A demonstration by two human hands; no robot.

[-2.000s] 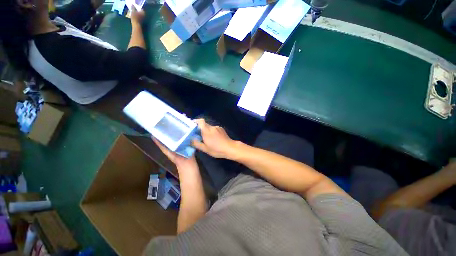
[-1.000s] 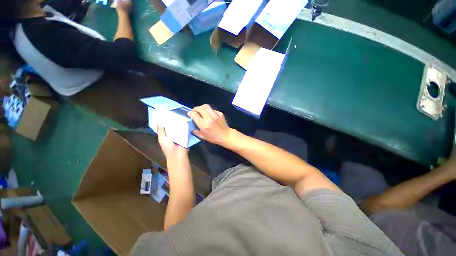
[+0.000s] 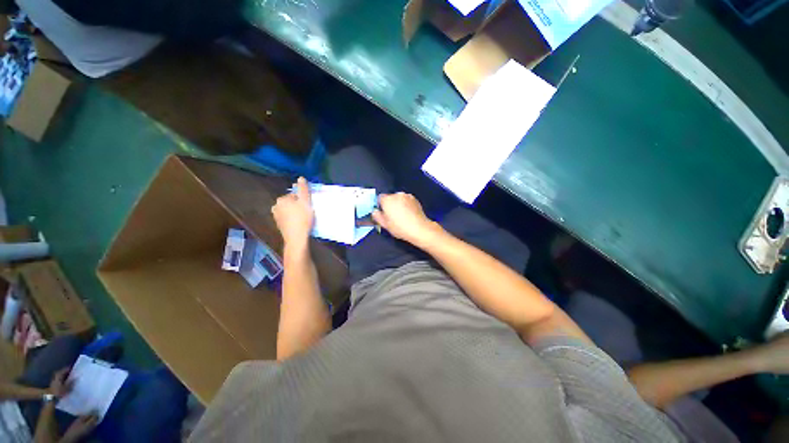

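Note:
A white and light blue retail box (image 3: 334, 212) is held over my lap, with small flaps standing out at its right end. My left hand (image 3: 295, 214) grips its left end. My right hand (image 3: 403, 216) is at the flaps on its right end, fingers bent against them. A large cardboard carton (image 3: 164, 298) stands open at my left, with a few small printed pieces (image 3: 251, 257) in it. Another white retail box (image 3: 491, 130) lies on the bench, its near end over the edge, with a brown flap at its far end.
The green bench (image 3: 623, 164) runs across ahead, edged by a pale rail (image 3: 692, 73). A power driver (image 3: 657, 15) hangs at the top. A device housing (image 3: 768, 227) lies at the right. A neighbour's arm (image 3: 705, 377) reaches in there. Another person holds a paper (image 3: 91, 386) at lower left.
The box in my hands has turned, and its flapped end now faces right. My left hand has moved from beneath it to its left end. The view has shifted, and more shows at lower left.

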